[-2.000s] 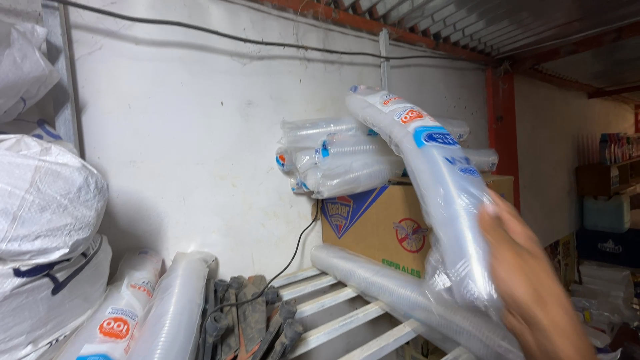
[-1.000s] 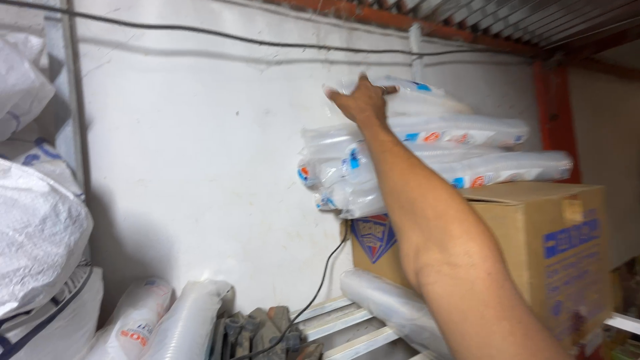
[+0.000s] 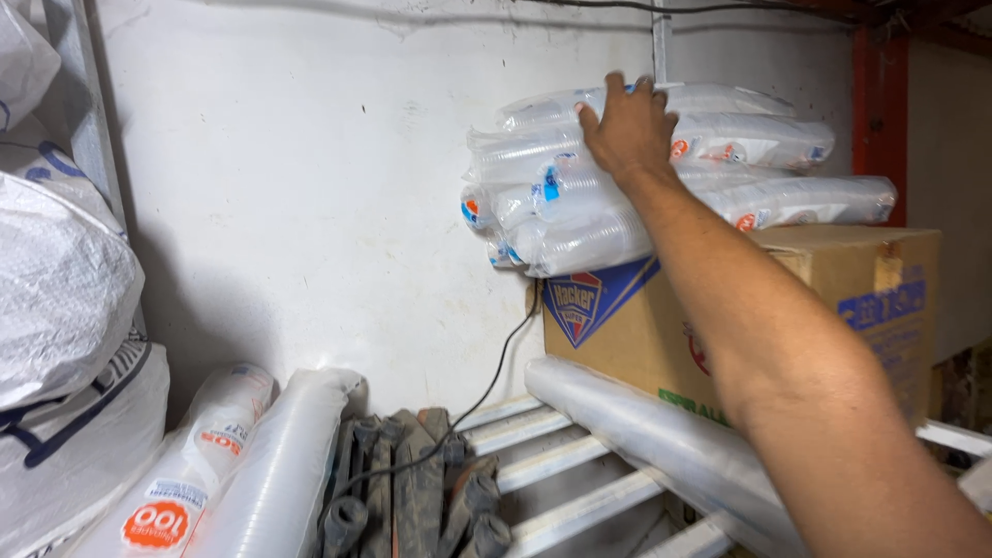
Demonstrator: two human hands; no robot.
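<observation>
My right hand [image 3: 632, 128] rests with spread fingers on top of a pile of clear plastic sleeves of stacked disposable cups [image 3: 558, 151]. The sleeves lie on their sides on a large cardboard box [image 3: 620, 325], and several stick out past its left edge. My forearm crosses in front of the box. Below it, another long sleeve of cups [image 3: 659, 426] slants across the white slatted rack. My left hand is out of view.
White woven sacks [image 3: 62, 294] bulge at the left beside a metal post [image 3: 85, 116]. Two sleeves of cups [image 3: 271, 465] lean at lower left. Dirty dark tubular parts [image 3: 411, 473] lie on the slats [image 3: 589, 496]. A black cable [image 3: 504, 353] hangs against the wall.
Two seconds ago my right hand was beside a sleeve of cups held up in front of the box. That sleeve is no longer raised, the pile is higher, and my hand is on it.
</observation>
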